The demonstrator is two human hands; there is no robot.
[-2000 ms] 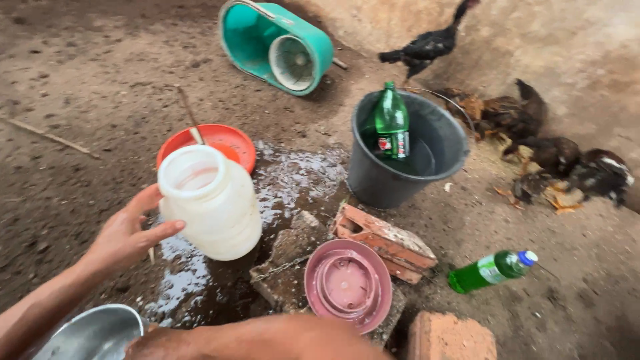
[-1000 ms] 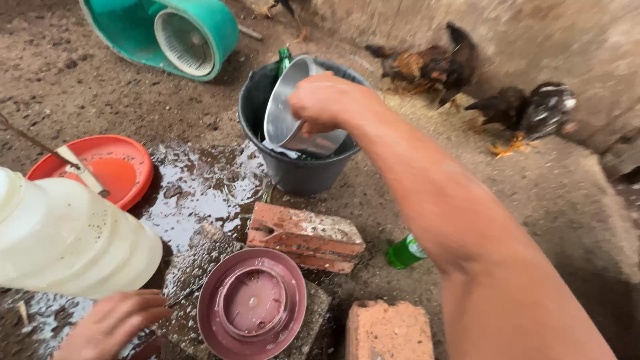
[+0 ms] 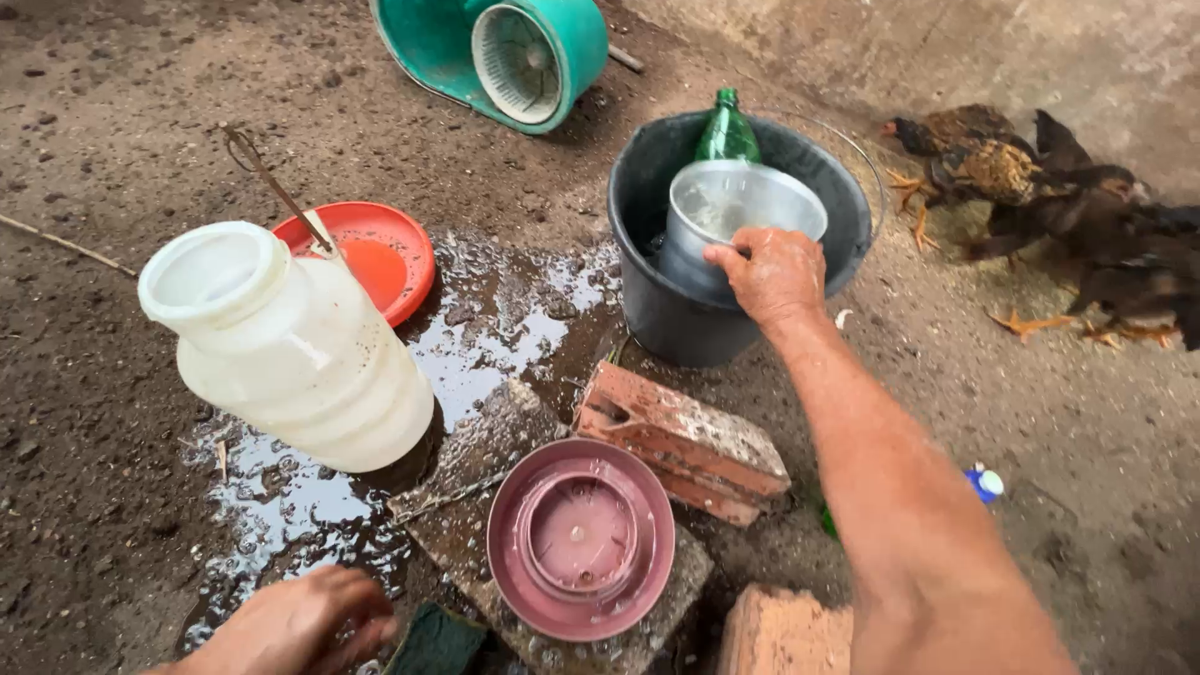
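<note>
My right hand (image 3: 776, 272) grips the rim of a metal pot (image 3: 698, 220), which is inside the black bucket (image 3: 689, 328) beside a green plastic bottle (image 3: 727, 133). My left hand (image 3: 305, 614) is low at the left, fingers loosely bent, holding nothing that I can see. Next to it lies a dark green pad or cloth (image 3: 436, 642). A white plastic jar (image 3: 309, 352) without a lid stands on the wet ground above my left hand. Between my arms, a pink round drinker base (image 3: 581, 539) rests on a concrete block (image 3: 506, 441).
A broken hollow brick (image 3: 680, 441) touches the block, and another brick (image 3: 787, 633) is at the bottom edge. An orange-red dish (image 3: 380, 262) lies behind the jar. Several chickens (image 3: 1097, 225) crowd by the wall. A teal plastic tub (image 3: 572, 47) lies at the top. A blue-capped bottle (image 3: 987, 483) is partly behind my arm.
Two seconds ago my left hand was at the white jar and the pot was low at the left. The pot went into the bucket with my right hand; my left hand has let go of the jar.
</note>
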